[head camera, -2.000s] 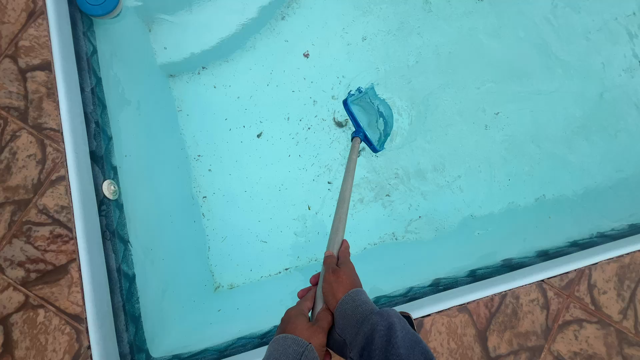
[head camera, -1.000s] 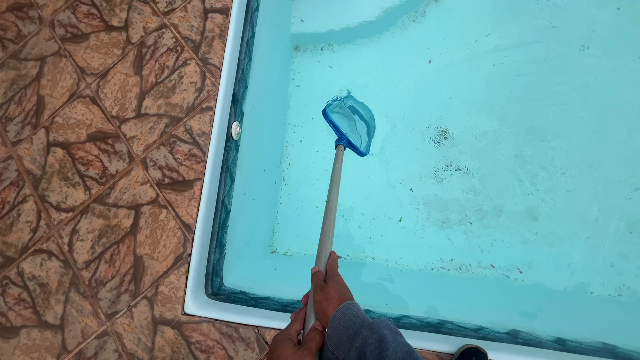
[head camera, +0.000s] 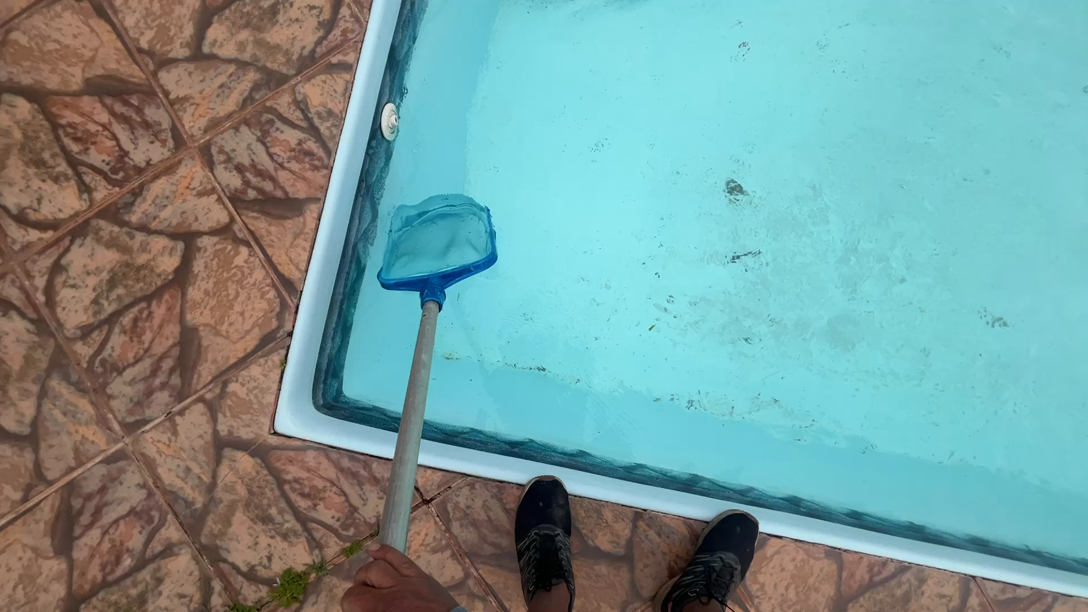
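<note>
My right hand (head camera: 398, 583) is closed around the grey pole (head camera: 410, 425) of a pool skimmer at the bottom edge of the view. Only its fingers and the back of the hand show, with a bit of sleeve at the wrist. From there the pole runs up over the pool's rim to a blue-framed skimmer net (head camera: 438, 242). The net lies at the water near the pool's left wall, below a round white wall fitting (head camera: 389, 121), and a few dark specks show in its mesh. My left hand is out of view.
The pool's white rim (head camera: 310, 340) makes a corner at the lower left. Dark debris (head camera: 734, 189) is scattered over the light blue pool floor. My dark shoes (head camera: 544, 518) stand at the near rim on stone-patterned paving (head camera: 119, 272), where small green weeds (head camera: 291, 586) grow in a joint.
The skimmer net has moved left, towards the pool's left wall. My left hand, on the pole before, has left the view. The view has shifted, and both shoes now show.
</note>
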